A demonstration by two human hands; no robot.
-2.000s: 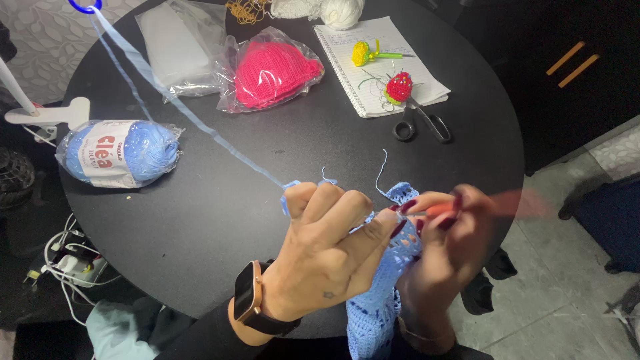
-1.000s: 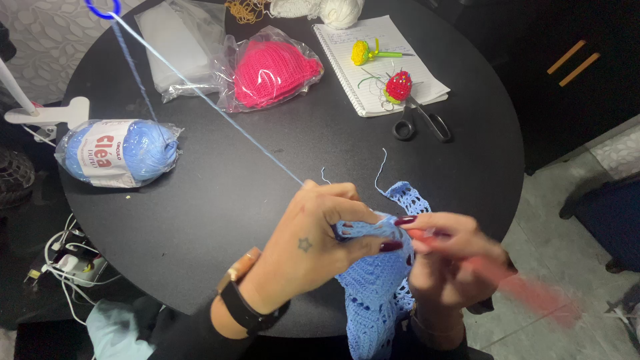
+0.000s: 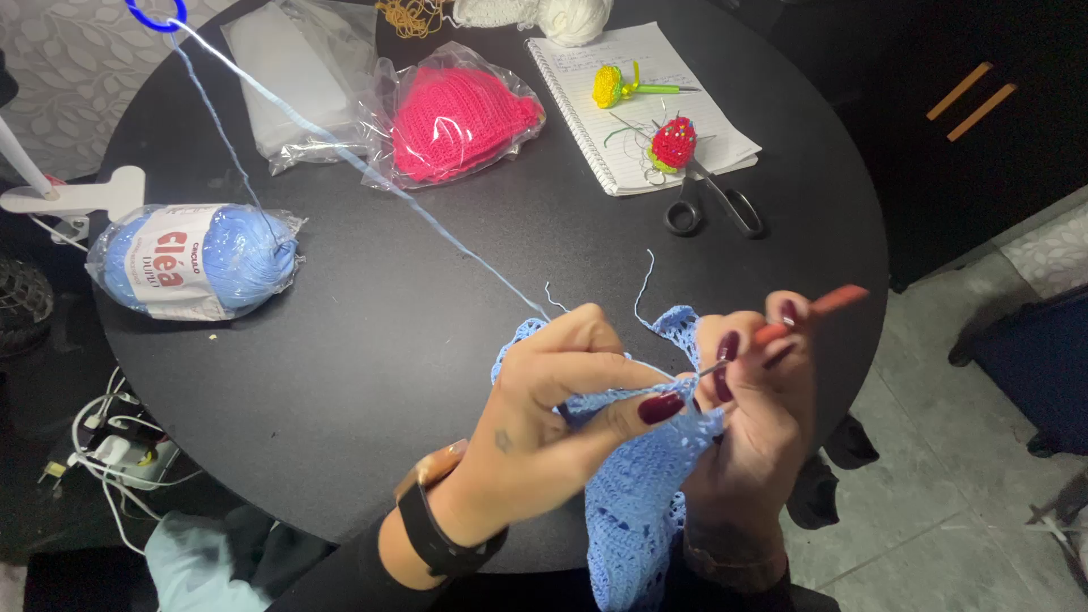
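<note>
My left hand [image 3: 561,416] pinches the top edge of a light-blue crocheted piece [image 3: 637,501] between thumb and fingers. In my right hand [image 3: 752,408] is a crochet hook with a red-orange handle [image 3: 803,314]; its metal shaft meets the edge of the piece beside my left fingertips. The lower part of the piece hangs below my hands, over the near table edge. Blue yarn [image 3: 425,217] runs from my left hand up to a blue ring [image 3: 157,13] at the top left, then down to a wrapped blue yarn ball [image 3: 195,262].
On the round black table [image 3: 340,382] lie a bagged pink crocheted piece [image 3: 459,123], a clear plastic bag [image 3: 293,85], a spiral notebook [image 3: 578,110] with a yellow crocheted flower [image 3: 608,87], a red strawberry pincushion [image 3: 674,144], scissors [image 3: 735,208] and white yarn [image 3: 574,17]. Cables [image 3: 119,450] hang at the left.
The hook's handle has swung from pointing down and right to pointing up and right, with my right hand turned. My left hand still grips the blue piece.
</note>
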